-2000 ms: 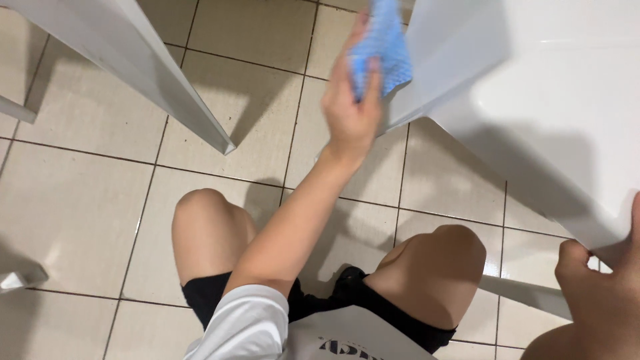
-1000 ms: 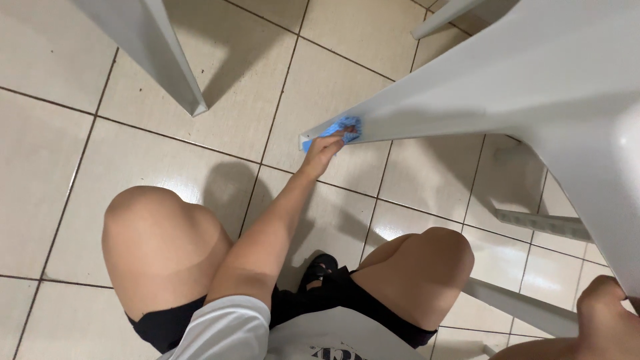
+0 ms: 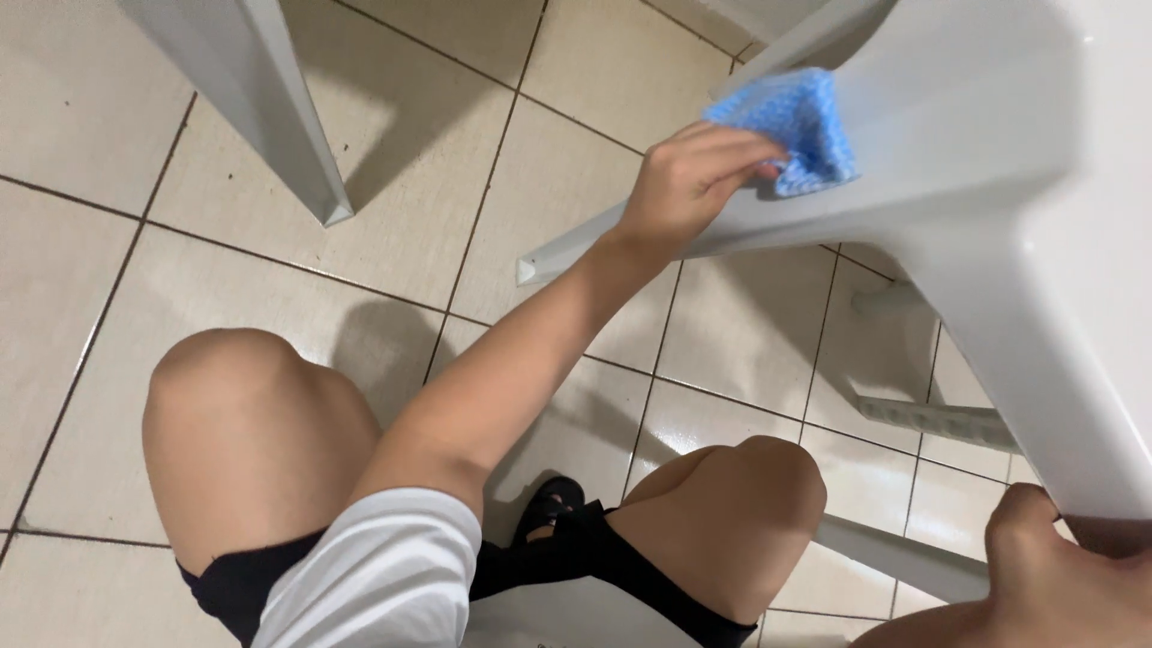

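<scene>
My left hand (image 3: 697, 175) pinches a crumpled blue patterned cloth (image 3: 801, 135). The cloth lies against the upper part of a leg (image 3: 765, 211) of a light grey moulded plastic piece of furniture, likely a chair (image 3: 990, 153). That leg runs down to the left, ending in a narrow foot. At the lower right edge, my right hand (image 3: 1062, 576) is curled around the chair's lower edge, its fingers partly hidden and cut off by the frame.
Another grey plastic leg (image 3: 270, 108) stands at the upper left on the tiled floor (image 3: 243, 270). A grey bar (image 3: 900, 553) passes behind my right knee, and a ribbed grey piece (image 3: 940, 423) shows beneath the chair. My knees are bent below my left arm.
From the leg's foot a second ago, my left hand has moved up along the leg to the right with the cloth. My right hand stays at the chair's edge.
</scene>
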